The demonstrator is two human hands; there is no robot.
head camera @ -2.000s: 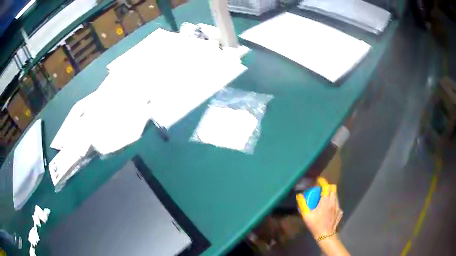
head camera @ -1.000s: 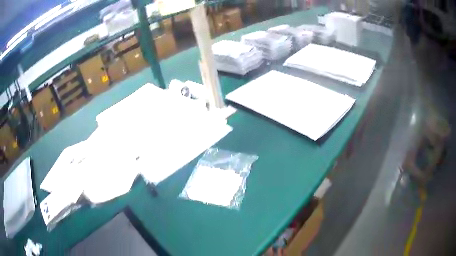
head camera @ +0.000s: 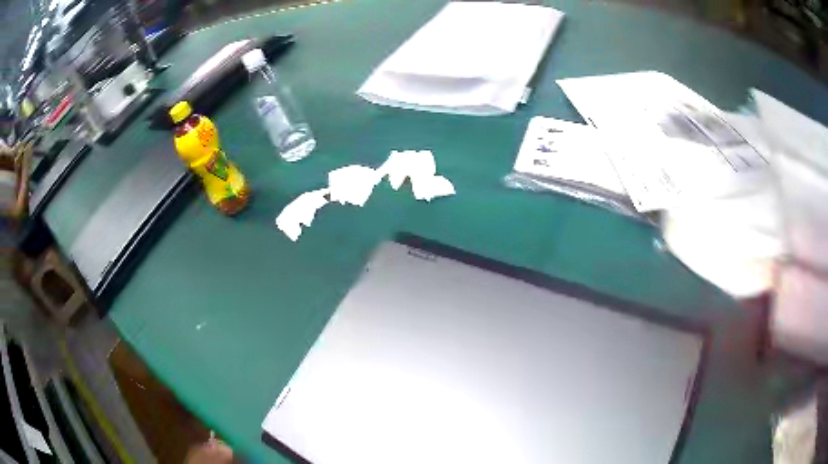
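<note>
A closed unit (head camera: 490, 362) with a flat silver-grey cover and black edges lies on the green mat right in front of me. Its lower edge is cut off by the picture. A small skin-coloured part of my left hand (head camera: 211, 451) shows at the bottom edge, left of the unit; its fingers cannot be made out. A blurred pinkish shape (head camera: 801, 313) is at the right edge over white sheets; I cannot tell whether it is my right hand. Torn white cleaning wipes (head camera: 354, 184) lie in a row behind the unit.
A yellow-labelled bottle (head camera: 211, 161) and a clear bottle (head camera: 280, 113) stand at the back left. Dark flat units (head camera: 132, 217) lie along the left edge. A white sleeve (head camera: 468, 59) is at the far side. Instruction sheets (head camera: 672, 136) and a bagged booklet (head camera: 572, 159) lie back right.
The view has swung left, bringing the bottles and wipes into sight. The right hand with yellow finger cots and a blue object, seen two seconds ago, no longer shows clearly.
</note>
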